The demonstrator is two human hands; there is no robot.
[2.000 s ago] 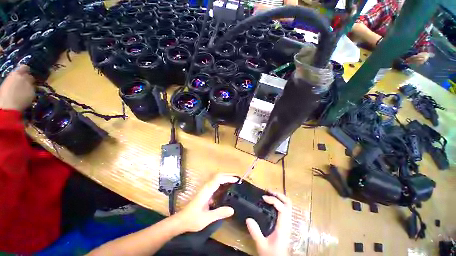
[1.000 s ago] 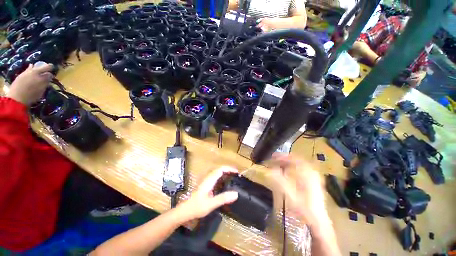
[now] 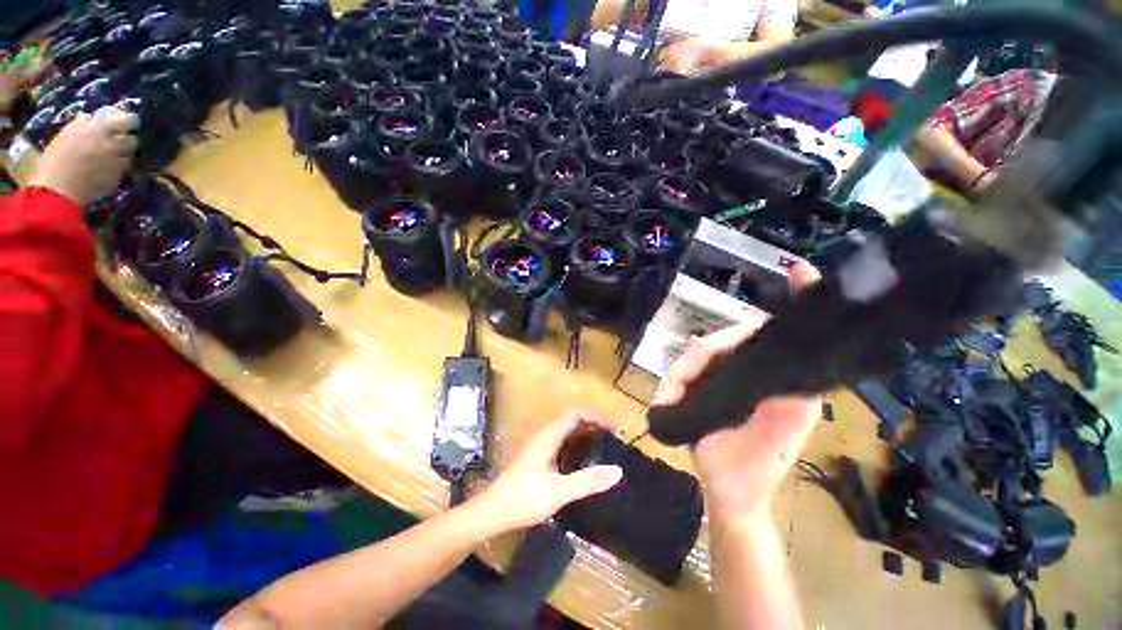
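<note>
A black camera-like housing (image 3: pixel 640 511) lies on the bench at the lower middle, its strap hanging toward the wearer. My left hand (image 3: pixel 548 474) holds the housing at its left end. My right hand (image 3: pixel 751 449) grips the thick black electric screwdriver (image 3: pixel 787 351), which is tilted and blurred. Its thin tip points down left at the upper edge of the housing; contact cannot be told. The silver-white screw feeder (image 3: pixel 695 308) stands behind the screwdriver and is partly hidden.
Rows of black lens units (image 3: pixel 498 148) fill the back. A slim power box (image 3: pixel 461 412) lies left of the housing. Unfinished black parts (image 3: pixel 960 511) are heaped at right. Another person's red sleeve (image 3: pixel 74 369) is at left, beside several lens units (image 3: pixel 228 295).
My right hand has left the housing and taken hold of the screwdriver, which is now tilted further over. My left hand stays on the housing. The view has shifted slightly.
</note>
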